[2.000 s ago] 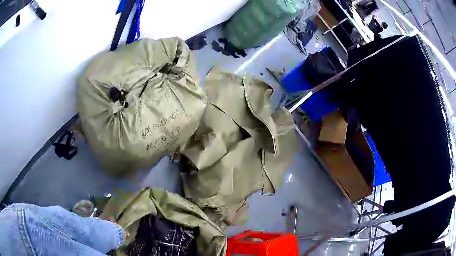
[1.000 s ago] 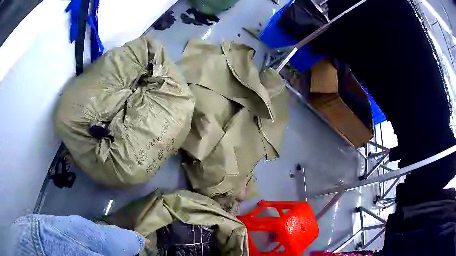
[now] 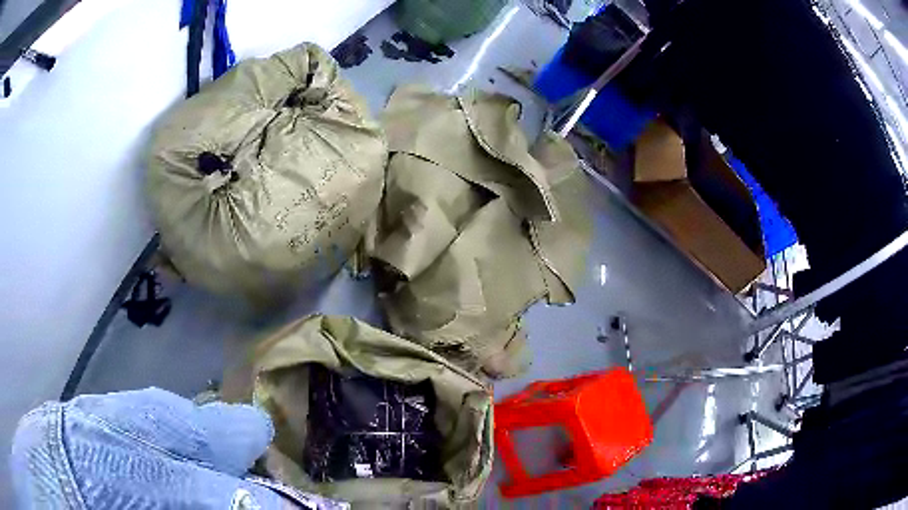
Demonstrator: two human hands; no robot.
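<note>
An open olive woven sack (image 3: pixel 463 423) stands at the bottom centre, its wide mouth facing up. Inside it lies a dark bundle in glossy plastic (image 3: pixel 373 423), with thin white straps crossing over it and a small white label near its lower edge. Light blue denim (image 3: pixel 139 433) covers a limb at the lower left and meets the sack's left side. I cannot tell if it is a sleeve or a trouser leg. Neither my left hand nor my right hand can be made out.
A filled, tied olive sack (image 3: pixel 264 189) bulges beside the white panel. Flat, crumpled spare sacks (image 3: pixel 453 224) lie right of it. A red-orange stool (image 3: pixel 587 423) touches the open sack's right side. An open carton (image 3: pixel 702 219), dark hanging cloth (image 3: pixel 787 129) and thin metal tubes (image 3: pixel 836 294) stand at the right.
The open sack and its dark bundle show higher and more fully as the view shifts. The stool appears further right and more of the red sequined heap shows.
</note>
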